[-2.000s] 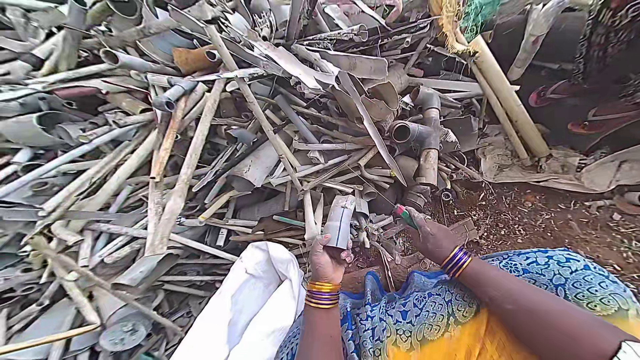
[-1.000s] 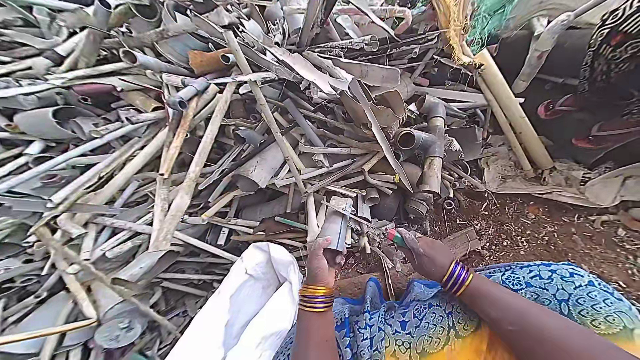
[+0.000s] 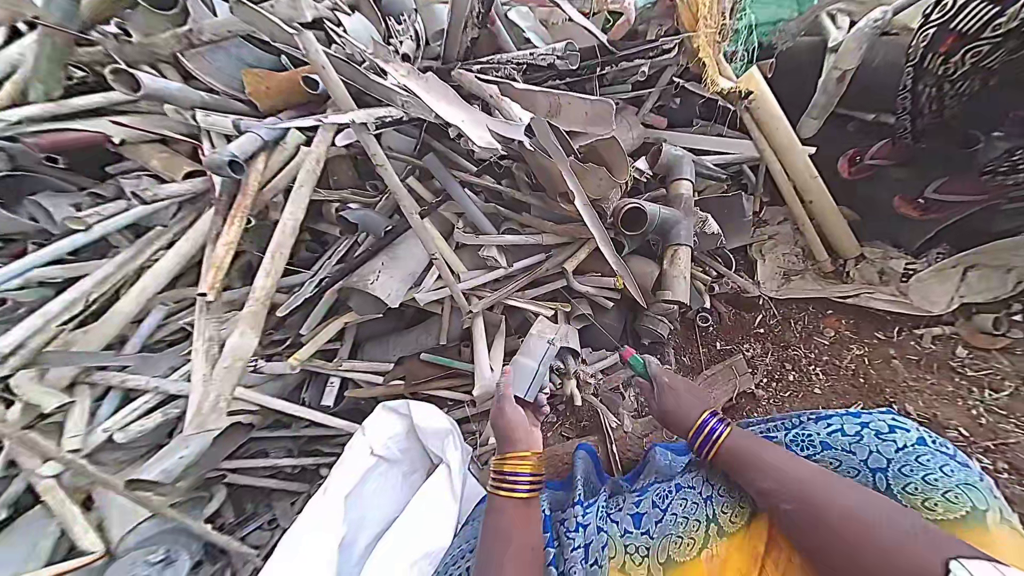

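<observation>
My left hand point(image 3: 518, 412) holds a short grey-white piece of plastic pipe point(image 3: 534, 364) with a dark line along its side, tilted up and to the right. To its right, my right hand point(image 3: 668, 392) is closed around the red and green handle of a thin-shafted tool point(image 3: 634, 363), perhaps a screwdriver. The thin shaft points up and left, above the pipe piece's right side. Whether its tip touches anything is too fine to tell. Small fibrous scraps point(image 3: 572, 376) lie just right of the pipe piece.
A large heap of scrap pipes point(image 3: 272, 272) spreads ahead and left. A grey pipe elbow joint point(image 3: 650, 218) lies ahead right. A white sack point(image 3: 384, 496) is beside my left forearm. Bare soil point(image 3: 880, 360) shows at right; another person's sandalled feet point(image 3: 872, 158) are at upper right.
The pipe piece in my left hand has tilted further to the right since the earliest frame. My right hand still grips the handle.
</observation>
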